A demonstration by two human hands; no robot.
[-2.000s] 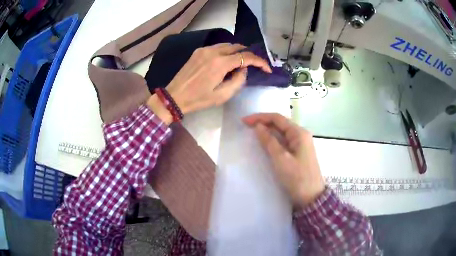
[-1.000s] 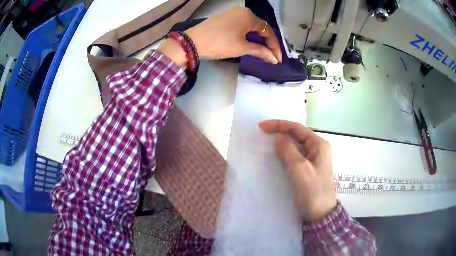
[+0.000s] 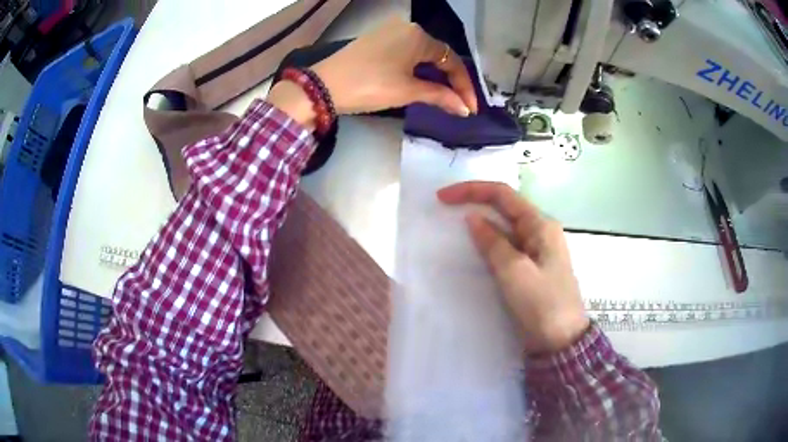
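A dark purple fabric strip (image 3: 458, 128) lies folded over at the needle area, its right end by the presser foot. My left hand (image 3: 402, 73) pinches its upper layer between thumb and fingers. A translucent white interlining strip (image 3: 454, 285) runs from under the purple fabric down over the table's front edge. My right hand (image 3: 523, 259) rests on the interlining's right side, fingers slightly bent, thumb and index apart. A pinkish-brown striped band (image 3: 328, 298) curves across the table, under my left arm, and hangs over the front edge.
The white sewing machine head (image 3: 691, 65) stands at upper right. Thread snips (image 3: 726, 237) lie right of the needle. A measuring tape strip (image 3: 665, 316) runs along the front edge. A blue plastic crate (image 3: 78, 216) stands at left.
My left hand has moved up off the dark strip and now pinches the purple fabric, which shows more. My right hand has shifted slightly right over the interlining.
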